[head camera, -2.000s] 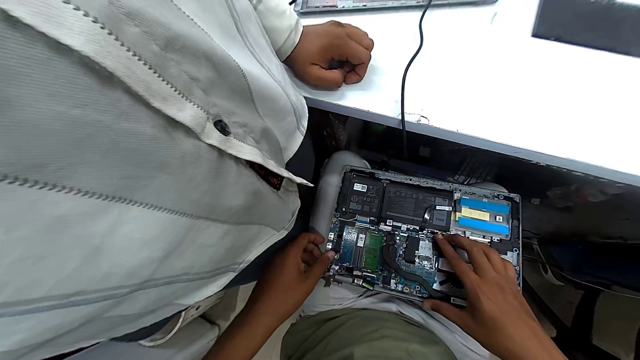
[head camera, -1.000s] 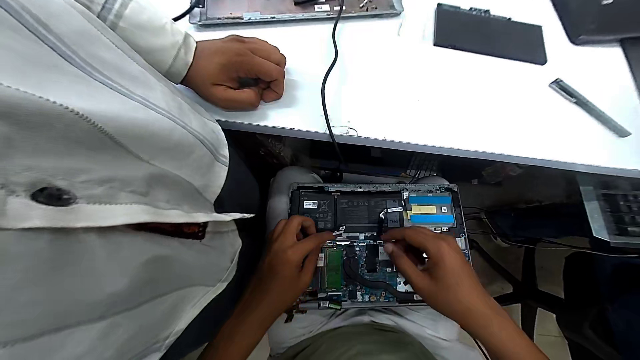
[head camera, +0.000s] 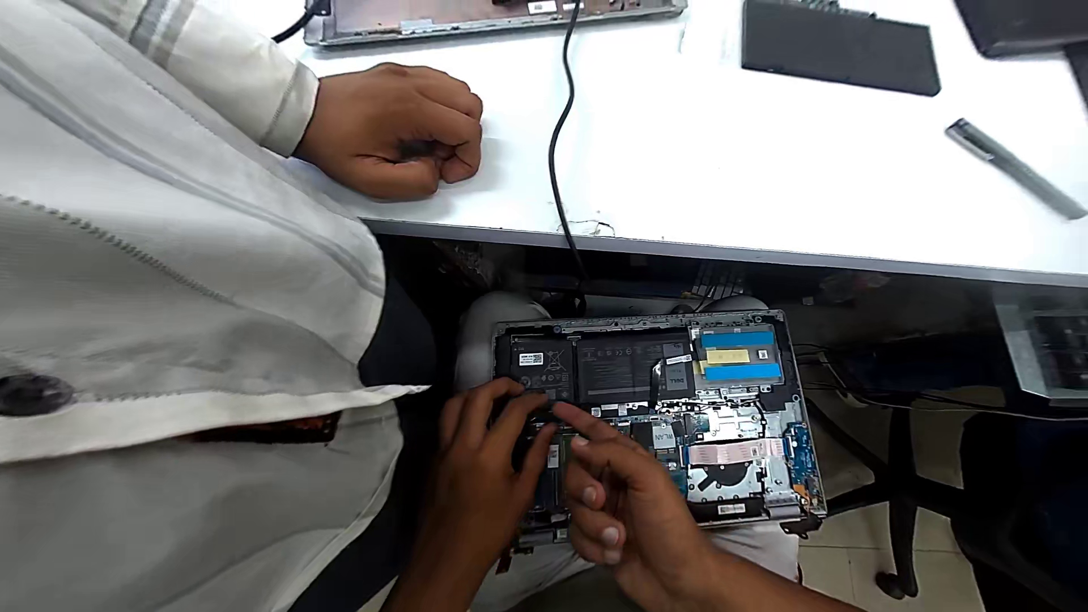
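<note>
An opened laptop base (head camera: 735,416) lies on my lap with its inside facing up. Its black battery (head camera: 633,367) fills the upper part, beside a metal plate with blue and yellow strips (head camera: 739,355). My left hand (head camera: 489,450) rests over the left part, fingertips at the battery's lower edge. Close to those fingertips is the index finger of my right hand (head camera: 625,501), whose other fingers are curled, palm partly up, with nothing seen in them. Whether my left fingers pinch something small is hidden. A pink ribbon cable (head camera: 735,452) crosses the board at right.
Another person's closed hand (head camera: 395,132) rests on the white table (head camera: 722,170), the person's pale garment filling the left side. A black cable (head camera: 557,144) hangs over the table edge. A laptop casing part (head camera: 459,19), a black flat pack (head camera: 841,47) and a pen (head camera: 1016,170) lie there.
My right hand has moved left across the laptop and turned palm partly up, uncovering the board at right. My left hand stays at the left part of the laptop.
</note>
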